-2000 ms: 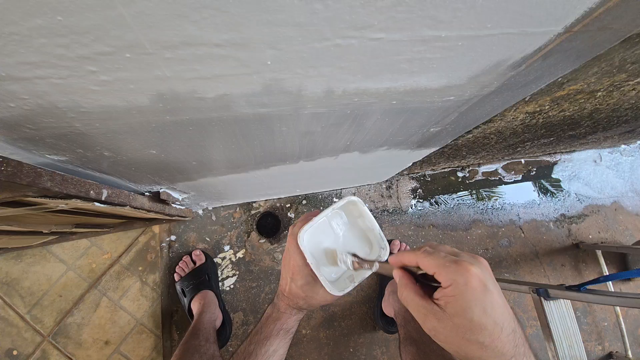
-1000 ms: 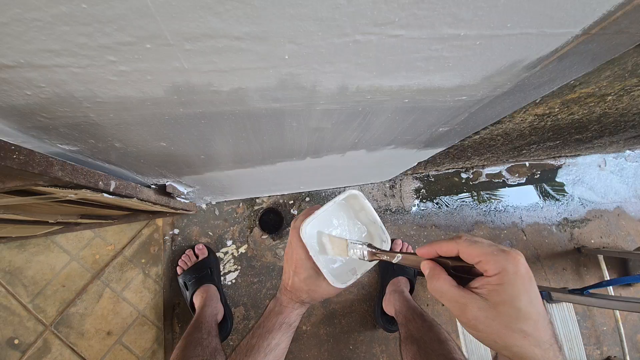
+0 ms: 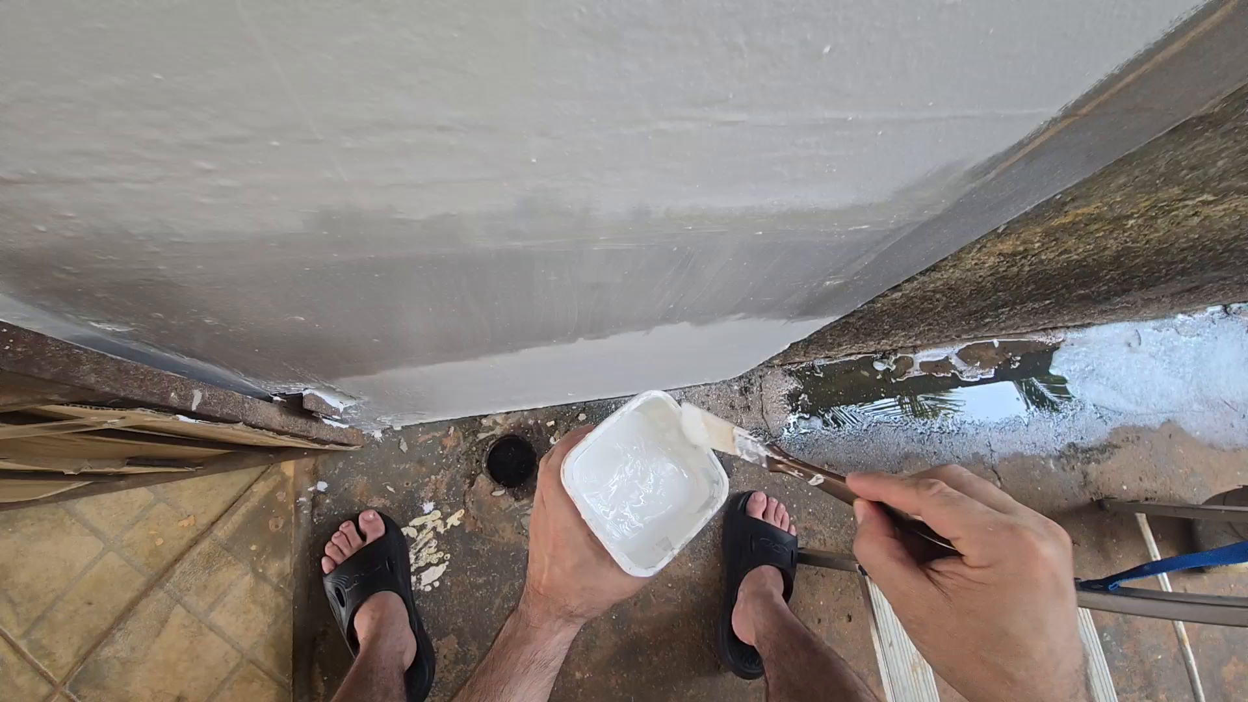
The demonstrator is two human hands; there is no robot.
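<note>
My left hand (image 3: pixel 575 546) holds a square white plastic tub (image 3: pixel 643 485), tilted so that the white paint inside shows. In my right hand (image 3: pixel 975 575) is a paintbrush (image 3: pixel 814 475) with a dark handle, gripped between thumb and fingers. The brush's bristles, coated in white paint, touch or lie just over the tub's upper right rim. Beyond both hands rises a grey wall (image 3: pixel 546 195), with a lighter painted band (image 3: pixel 585 369) along its bottom edge.
A round dark hole (image 3: pixel 511 460) lies in the stained floor near the wall. At left are a door or panel edge (image 3: pixel 175 390) and yellowish tiles (image 3: pixel 107 575). A metal ladder (image 3: pixel 897 643) with a blue strap is at lower right, below a puddle (image 3: pixel 926 390). Two sandalled feet stand below.
The brush was inside the tub in both earlier frames; its bristles are now at the tub's right rim. My right hand has moved to the right since the first frame.
</note>
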